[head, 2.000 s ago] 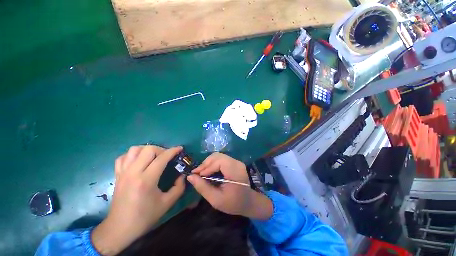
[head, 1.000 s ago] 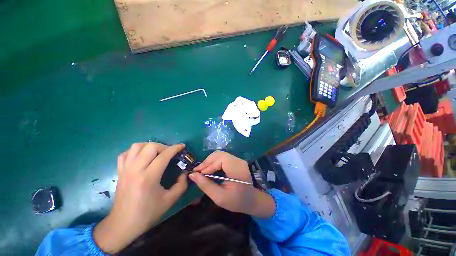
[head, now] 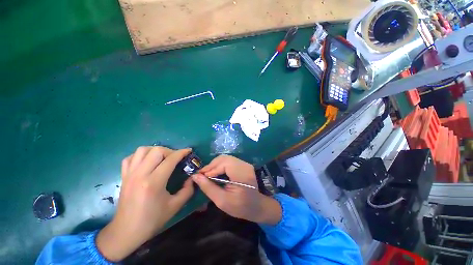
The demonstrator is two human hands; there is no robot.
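My left hand (head: 145,191) holds a small black device body (head: 192,164) between thumb and index finger. White, gold and metal bits show inside it. My right hand (head: 233,189) holds a thin, pale stick (head: 233,182) like a pen, its tip hidden by the fingertips at the device's lower right edge. A white crumpled cloth (head: 251,119) and a clear plastic bag (head: 225,138) lie on the green mat beyond my hands. A black rounded housing (head: 47,206) lies alone at the left.
Beyond lie a hex key (head: 190,97), two yellow knobs (head: 275,106), a red-handled screwdriver (head: 278,50), another small black unit (head: 293,59) and a keypad unit (head: 339,75) with orange cable. A wooden board (head: 228,23) and round fan (head: 391,25) stand at the back. Press machinery (head: 358,155) is at right.
The view has shifted slightly since two seconds ago. The stick and my right fingers have changed angle a little at the device. My left hand keeps its hold.
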